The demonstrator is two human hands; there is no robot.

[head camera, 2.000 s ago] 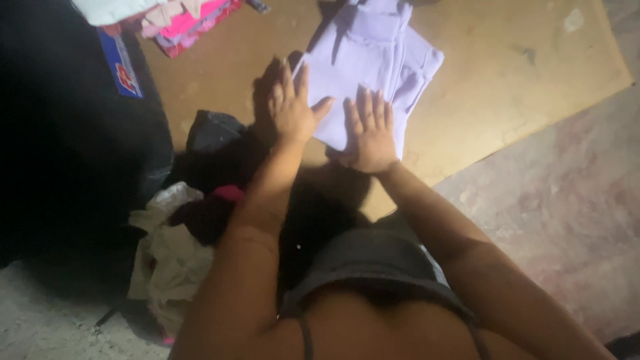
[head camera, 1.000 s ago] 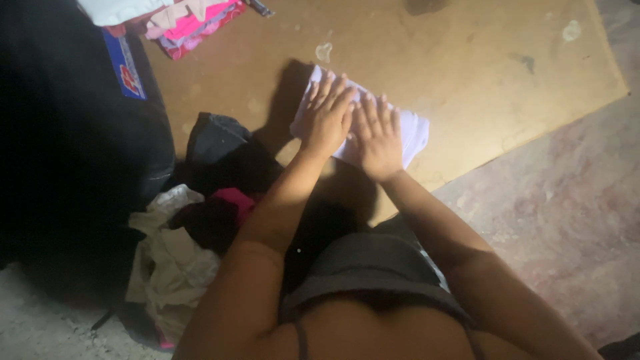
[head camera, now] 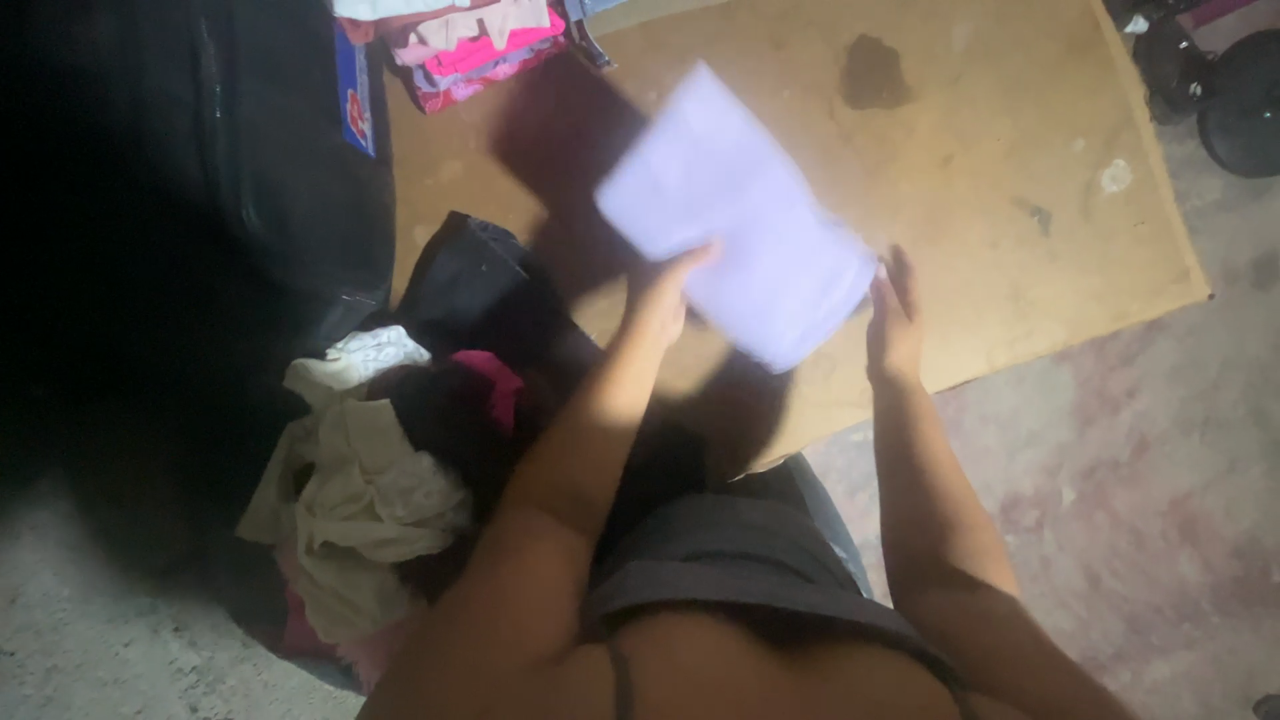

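Note:
A folded lavender cloth garment (head camera: 745,215), blurred by motion, is held up over a tan board (head camera: 1000,230), its shadow falling on the board. My left hand (head camera: 668,290) grips its near left edge, thumb on top and fingers hidden beneath. At the garment's right corner is my right hand (head camera: 895,310), fingers upright and close against the edge; whether it grips the cloth cannot be told.
Folded pink and white clothes (head camera: 480,40) are stacked at the board's top left. A loose heap of cream, pink and dark clothes (head camera: 370,490) lies at lower left, beside a large black object (head camera: 290,150). Black wheels (head camera: 1240,105) show at top right.
The lavender garment was unfolded further on the board, then folded smaller under both palms. Now it is lifted off the board, and my right hand has moved right to its corner.

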